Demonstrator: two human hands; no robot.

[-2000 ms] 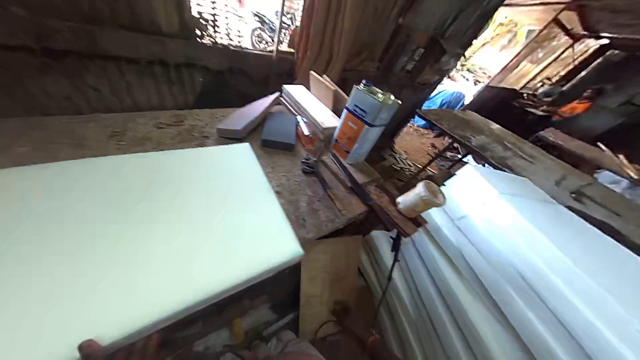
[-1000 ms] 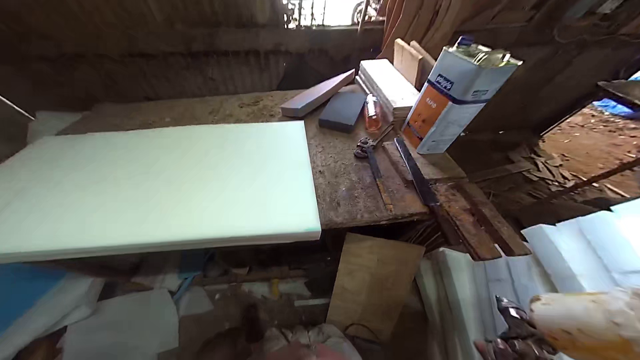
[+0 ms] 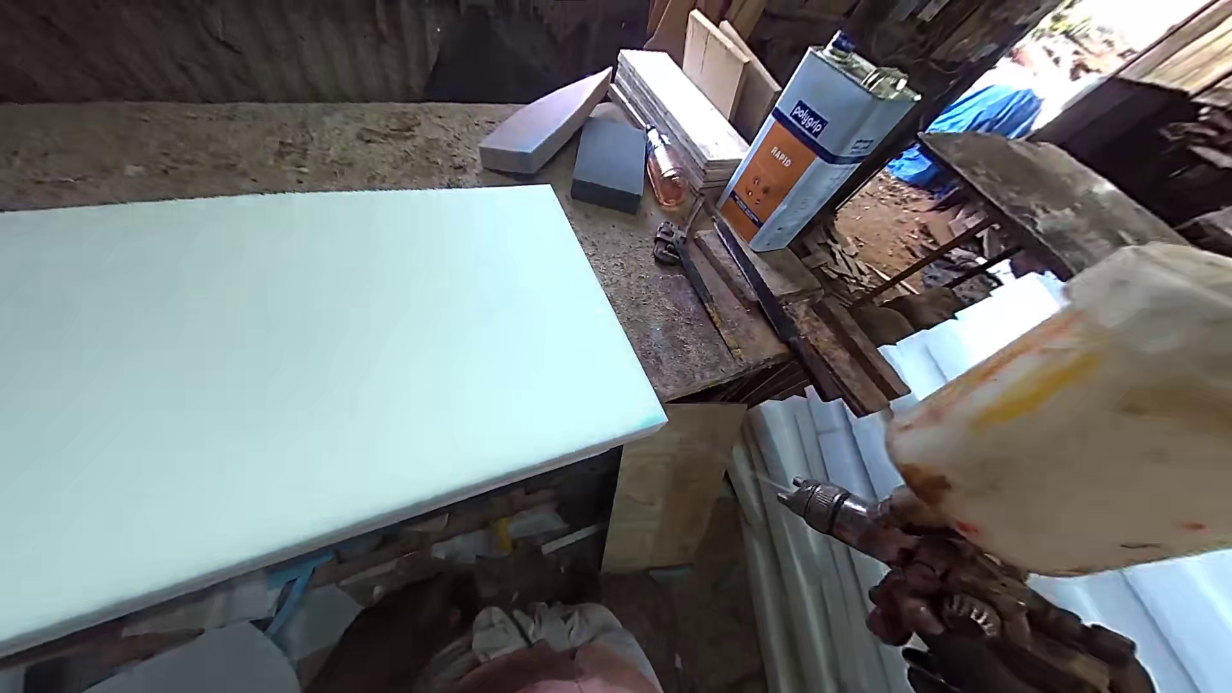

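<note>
At the lower right, my right hand [image 3: 1011, 616] is closed around a spray gun [image 3: 837, 515]. The gun's large stained whitish cup [image 3: 1068, 414] stands above the hand and hides part of the view. Its nozzle points left towards the near right corner of a white foam slab [image 3: 318, 385], without touching it, and a faint streak shows in front of the nozzle. The slab lies flat on a worn workbench [image 3: 645, 346] and overhangs its front edge. My left hand is not in view.
Past the slab are foam blocks [image 3: 608, 159], a small bottle [image 3: 666, 168], stacked boards [image 3: 683, 115], a Polygrip metal can [image 3: 808, 144] and a dark metal bar [image 3: 770, 298]. White foam sheets [image 3: 828, 462] stand at right; a plywood panel [image 3: 674, 481] leans below the bench.
The spray gun and my right hand have come further into view at the lower right. Fingers at the slab's near edge two seconds ago are out of view now. The view has shifted.
</note>
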